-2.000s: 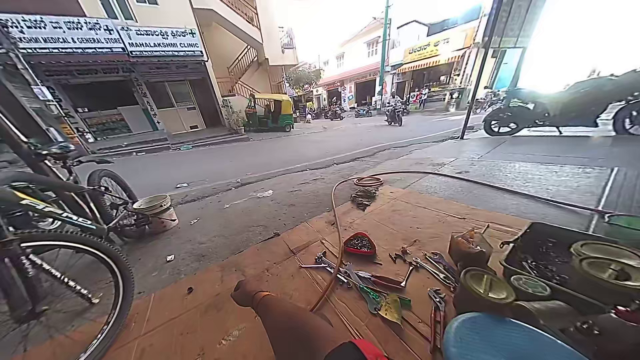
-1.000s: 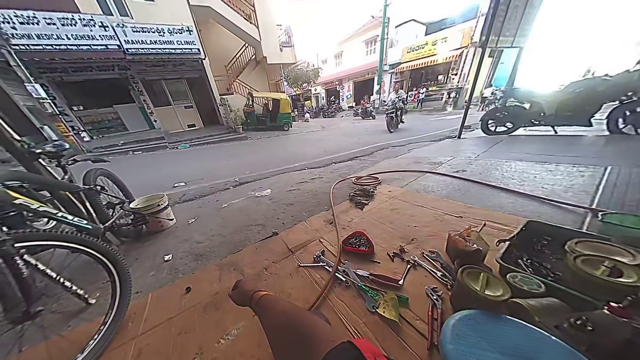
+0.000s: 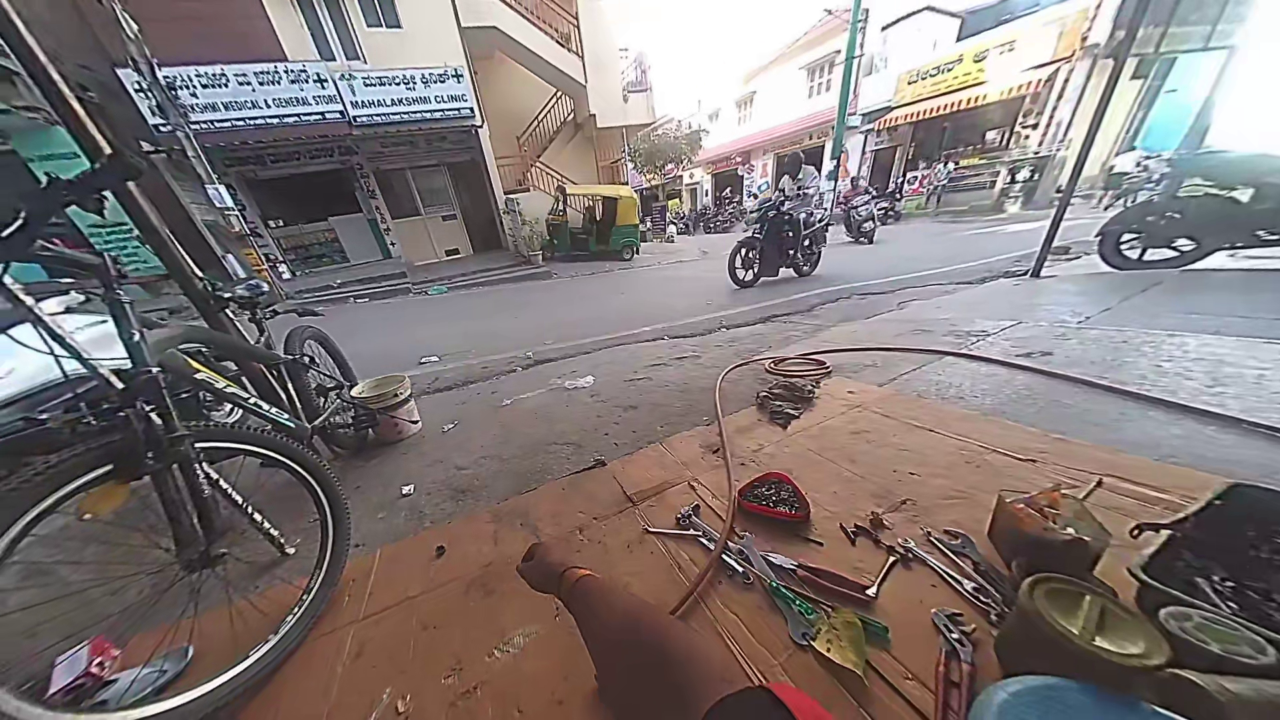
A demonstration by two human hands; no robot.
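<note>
My right hand, with an orange band at the wrist, is low over the brown cardboard sheet. Its fingers look curled, but whether anything is in them is hidden. To its right lie spanners, red-handled pliers, a green-handled tool and a yellowish leaf. A red dish of small metal parts sits behind them. Further right are more spanners and a red adjustable pipe wrench. My left hand is out of view.
A brown hose crosses the cardboard and coils near a dark cloth. Bicycles and a bucket stand at left. Lidded tins, a black tray of parts and a blue object crowd the right. A motorcycle rider is on the road.
The motorcycle and its rider have come nearer along the road. My right hand has stayed in about the same place over the cardboard.
</note>
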